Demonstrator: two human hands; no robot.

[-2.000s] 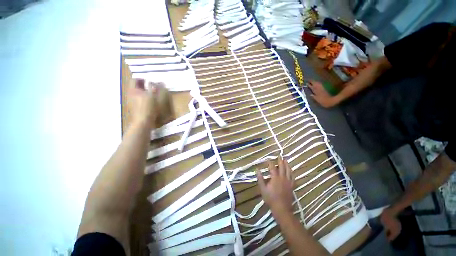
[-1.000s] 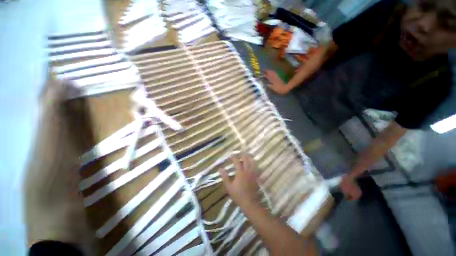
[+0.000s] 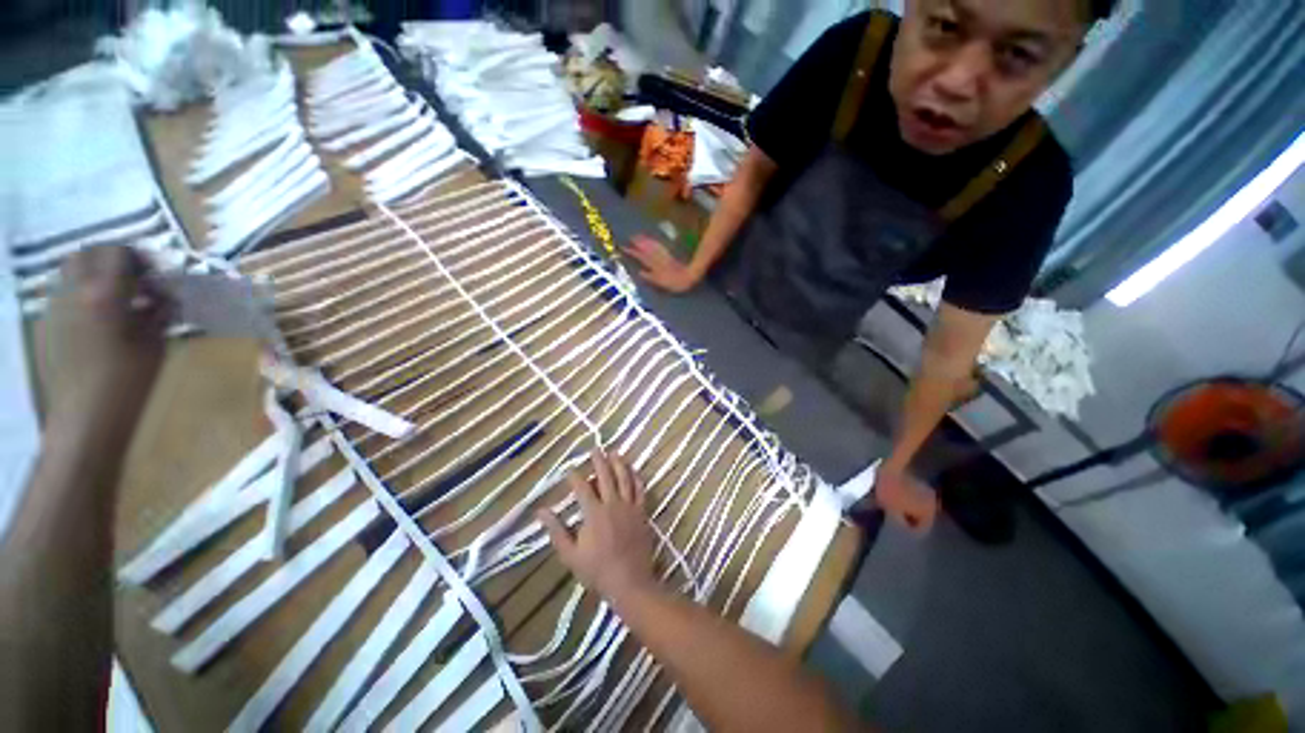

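Observation:
My left hand point(image 3: 118, 308) is blurred at the left, against the near end of the white cut strips point(image 3: 86, 222); whether it grips one cannot be told. My right hand point(image 3: 608, 527) lies palm down on the waste skeleton point(image 3: 494, 337), fingers spread, holding nothing visible. The narrow ribs run across brown paper point(image 3: 208, 408) and tangle beside my right hand. Wider white strips point(image 3: 272, 587) fan out from the web's left rib at lower left. A loose folded offcut point(image 3: 344, 405) lies across that rib.
Fanned stacks of cut pieces point(image 3: 265, 165) lie at the back. A co-worker point(image 3: 873, 201) stands across the dark table edge point(image 3: 716, 337), both hands on it. Yellow tape point(image 3: 588, 218) lies there. Orange scraps point(image 3: 667, 155) sit behind; an orange round object point(image 3: 1228, 430) is at right.
The view has swung right, bringing the co-worker's upper body into sight. My left hand has moved farther up beside the cut strips. My right hand stays on the web.

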